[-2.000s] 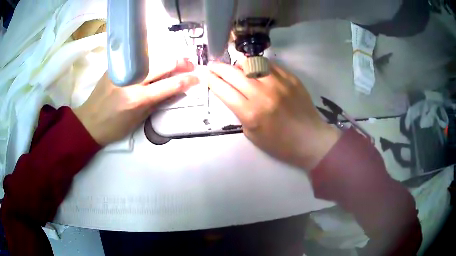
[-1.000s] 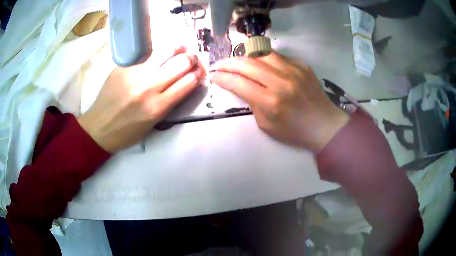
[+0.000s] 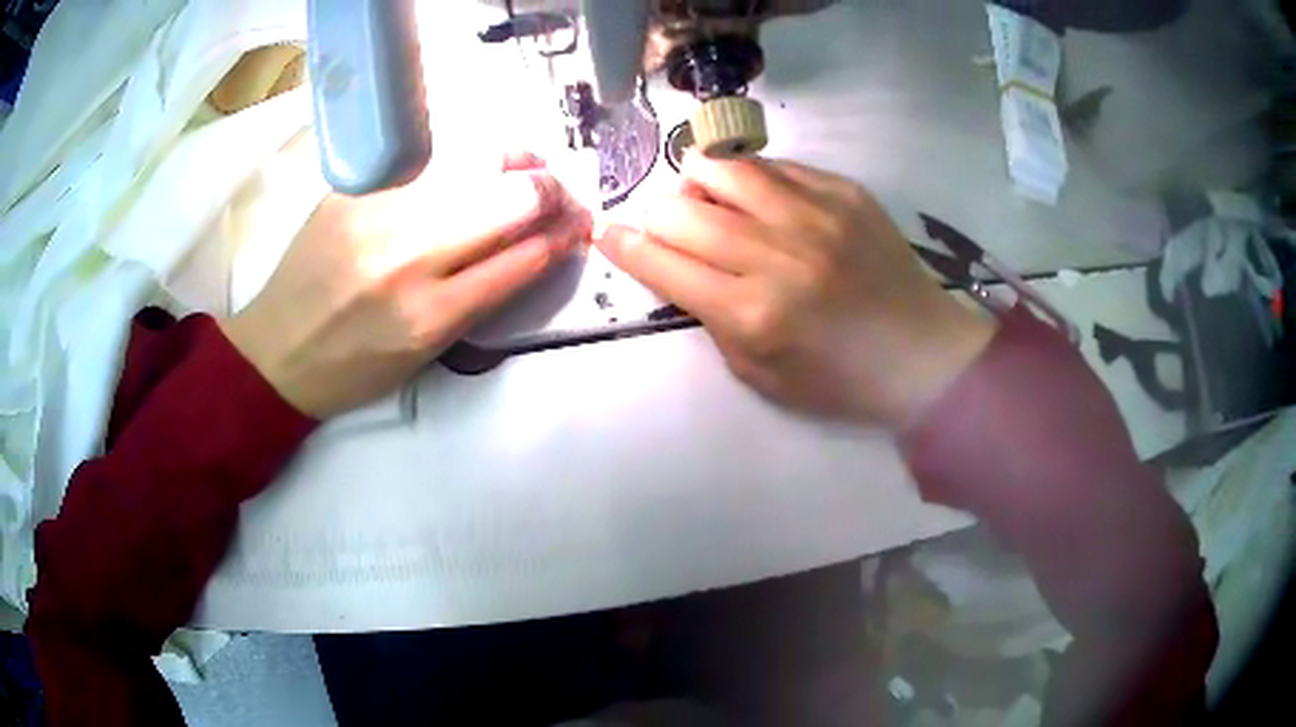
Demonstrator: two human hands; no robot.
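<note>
My left hand (image 3: 391, 277) lies left of the needle area, its fingertips pinched on white cloth (image 3: 483, 135) under the bright light. My right hand (image 3: 796, 277) is just right of it, thumb and forefinger together at the cloth's edge, the two hands' fingertips almost touching. The presser foot (image 3: 580, 117) is just behind the fingertips. The glare washes out the cloth edge, so how much each hand holds is hard to see. The shiny needle plate (image 3: 562, 315) shows below the hands.
A grey-blue rounded bar (image 3: 367, 100) hangs above my left hand. A cream knob (image 3: 728, 125) is above my right knuckles. Open snips (image 3: 978, 280), a banded label strip (image 3: 1029, 107) and a dark flat piece (image 3: 1144, 358) lie right. White cloth heaps (image 3: 71, 213) are at left.
Since two seconds ago, the machine parts and table edge have shifted up in view. My hands have drawn slightly nearer the front, away from the presser foot, with fingertips still together.
</note>
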